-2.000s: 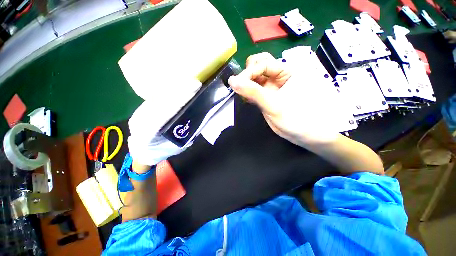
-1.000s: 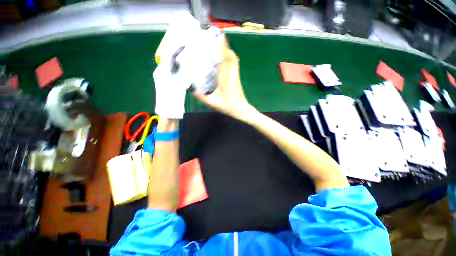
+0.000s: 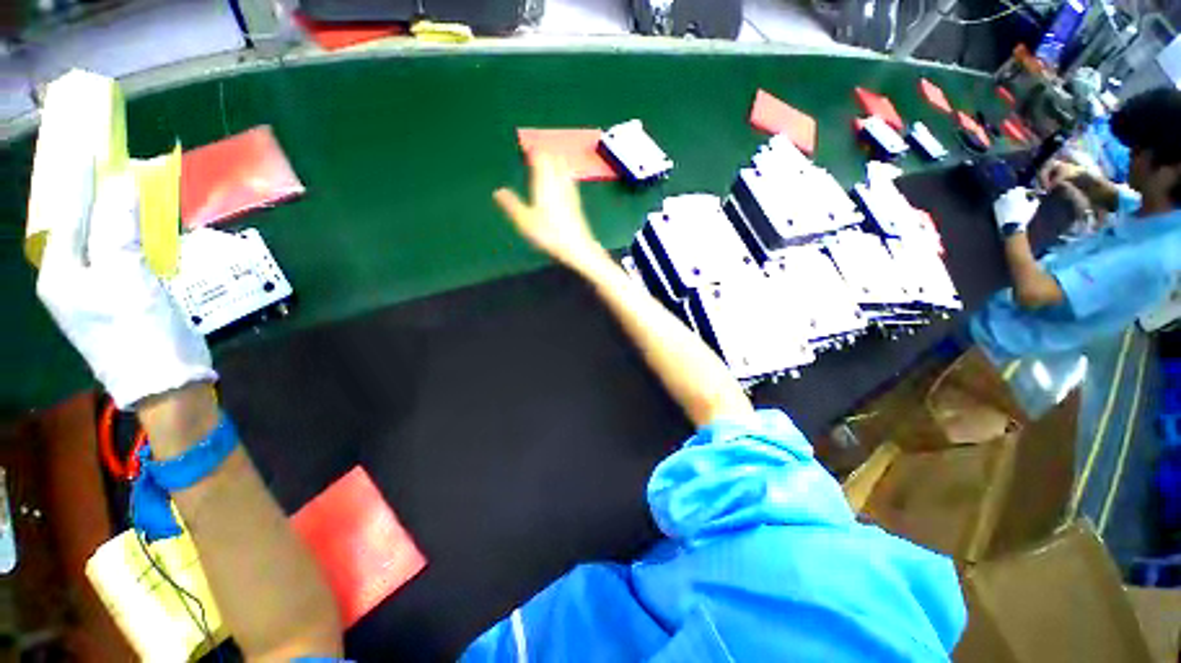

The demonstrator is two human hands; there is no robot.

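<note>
My left hand [image 3: 123, 304], in a white glove with a blue wrist band, holds a thick white and pale-yellow folded wad [image 3: 75, 162] at the far left. A white-plated electronic unit [image 3: 231, 277] lies just right of it, on the belt by the mat's edge. My right hand [image 3: 554, 211], bare, is over the green belt with its fingers apart and nothing seen in it. It partly overlaps an orange-red card [image 3: 580, 153]; another unit [image 3: 636, 152] lies at that card's right end. The black strip is not in view.
Piled units [image 3: 777, 272] stand at right on the black mat [image 3: 479, 427]. Red cards lie on the belt [image 3: 389, 117] and mat. Scissors [image 3: 119, 447] and a yellow block [image 3: 149, 596] are lower left. A person works at right, near a cardboard box [image 3: 1023, 518].
The view has swung right. My hands, together over the belt one second ago, are now far apart. The black strip seen two seconds ago no longer shows. A unit and card now show beside my left hand.
</note>
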